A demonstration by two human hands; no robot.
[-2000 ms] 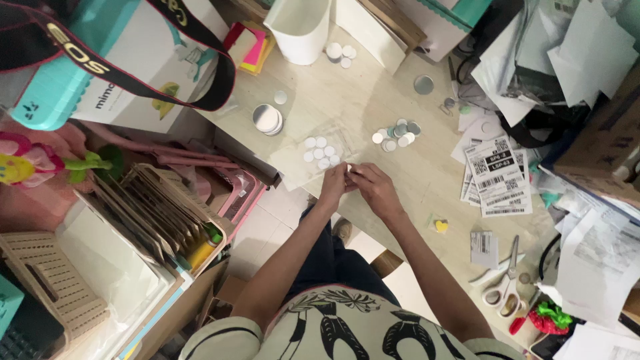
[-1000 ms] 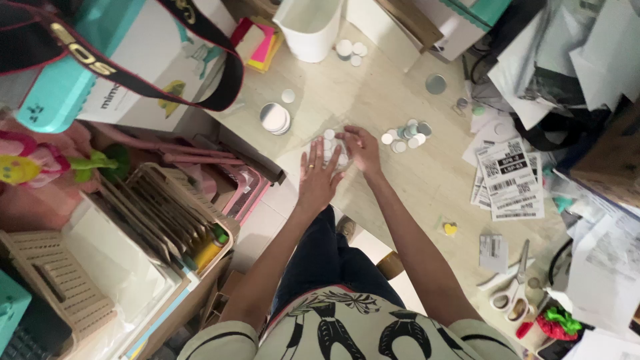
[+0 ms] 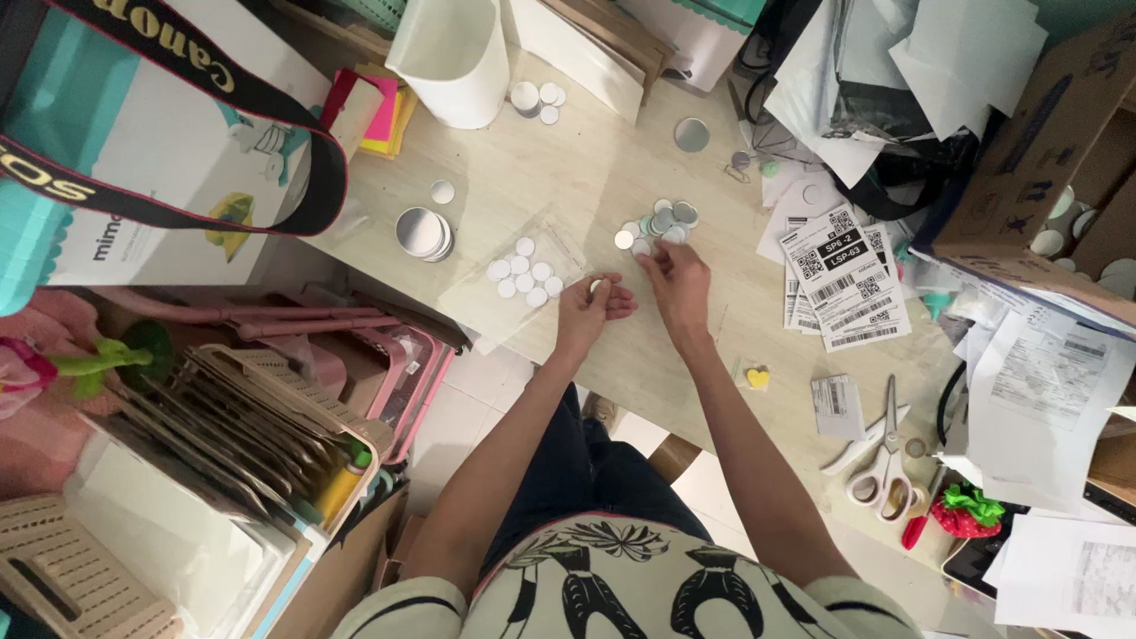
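My left hand [image 3: 596,306] holds a small round disc [image 3: 600,286] between thumb and fingers, just right of a clear plastic sheet [image 3: 484,324]. Several white discs [image 3: 524,268] lie grouped on that sheet. My right hand [image 3: 676,275] reaches with its fingertips to the near edge of a loose pile of small white and silvery discs [image 3: 661,219]; whether it grips one cannot be told. Left of the sheet stands a stack of larger round discs [image 3: 422,232], with a single small disc [image 3: 442,191] behind it.
A white bin [image 3: 453,67] and more discs [image 3: 525,98] stand at the back. Printed labels [image 3: 843,275], a yellow heart [image 3: 757,379] in a small clear bag, scissors [image 3: 886,475] and a strawberry-shaped item [image 3: 966,513] lie rightward. A cardboard box [image 3: 1021,177] holds more discs.
My left hand was spread over the white discs one second ago; it has moved right off them and now holds a disc. My right hand has moved from the sheet to the disc pile.
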